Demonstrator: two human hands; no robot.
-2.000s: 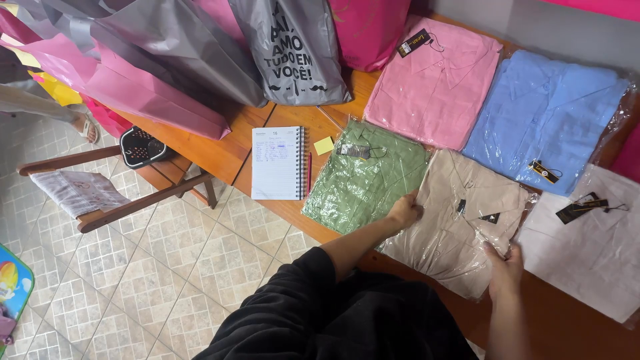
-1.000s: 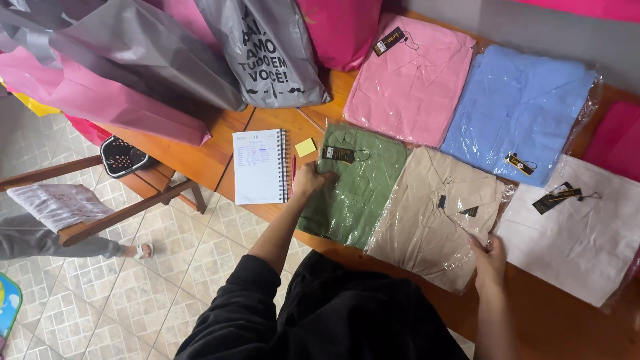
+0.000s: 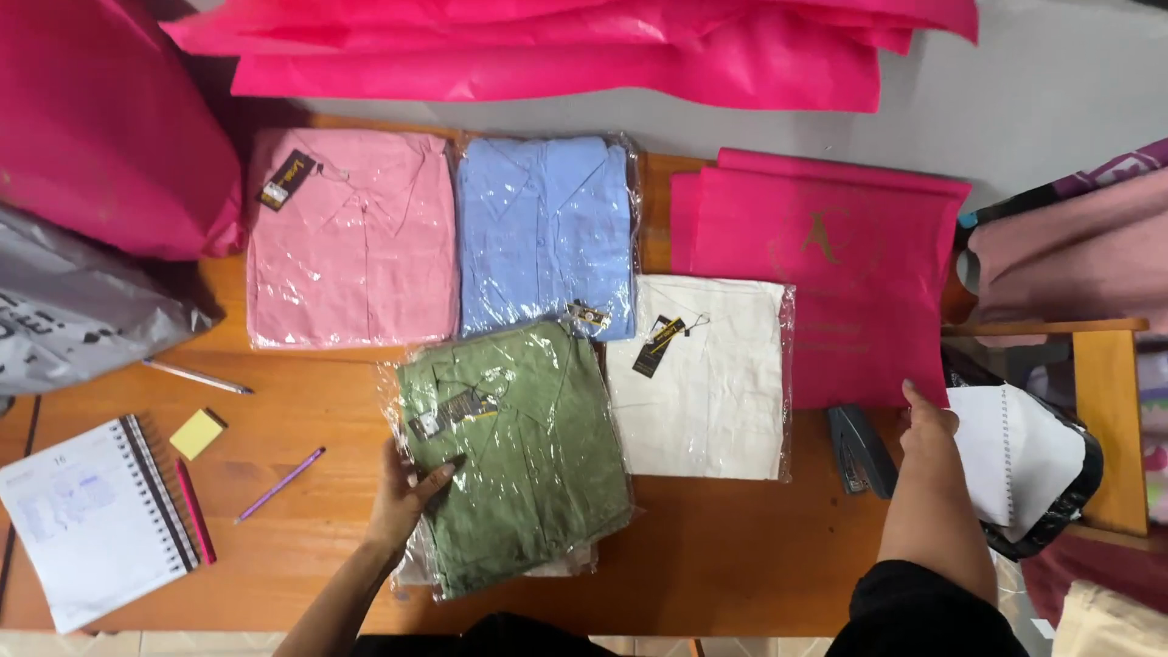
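Observation:
My left hand (image 3: 411, 497) grips the left edge of a green folded shirt in clear plastic (image 3: 525, 447). Under that shirt, the edge of a pale wrapped garment (image 3: 575, 561) shows. My right hand (image 3: 926, 424) is at the lower right corner of a magenta bag (image 3: 821, 274) lying flat; whether its fingers pinch the bag is not clear. Pink (image 3: 356, 246), blue (image 3: 547, 228) and white (image 3: 707, 383) folded shirts, each in clear plastic with a tag, lie above and right of the green one.
A dark stapler (image 3: 862, 452) lies left of my right forearm. At the left are a spiral notebook (image 3: 96, 520), yellow sticky notes (image 3: 196, 433), pens and a grey plastic bag (image 3: 82, 301). A wooden chair (image 3: 1109, 429) stands at the right, beside hanging clothes.
The green shirt now lies over the beige one's place, on top of a pale garment. My right hand has left the beige shirt and reached right to the magenta bag. The view has swung right.

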